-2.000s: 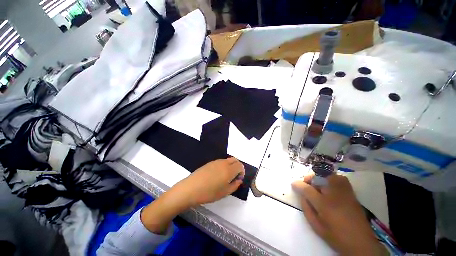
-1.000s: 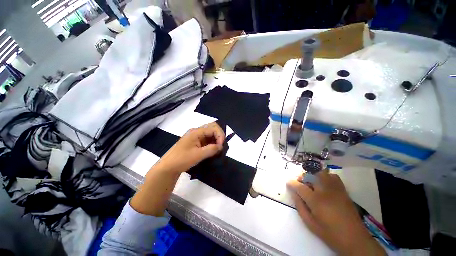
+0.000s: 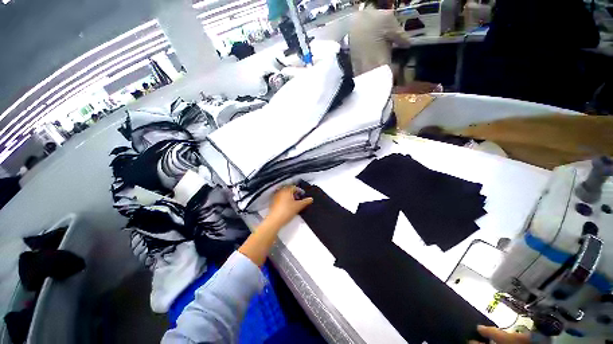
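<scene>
A long black strip (image 3: 396, 282) lies along the table from the left stack to the sewing machine. My left hand (image 3: 293, 203) is at its far left end, fingers pinched on the strip's edge. A short black piece (image 3: 378, 220) lies across the strip's middle. My right hand (image 3: 504, 335) is at the strip's right end near the needle area, mostly cut off by the bottom edge; its fingertips touch the strip, and its grip is unclear. A fanned pile of black pieces (image 3: 430, 198) lies behind the strip. The white sewing machine (image 3: 561, 235) is cut off at right.
Thick white-grey panels with black edges (image 3: 289, 127) are stacked at left, beside a crumpled black-and-white bundle (image 3: 181, 201). Brown paper (image 3: 544, 138) lies behind the table. A pale bin (image 3: 50, 289) with dark cloth stands at lower left. People are at the back.
The view has swung left, so the machine now sits at the right edge. My left hand has moved to the long strip's left end. The strip now shows longer. My right hand is mostly out of frame.
</scene>
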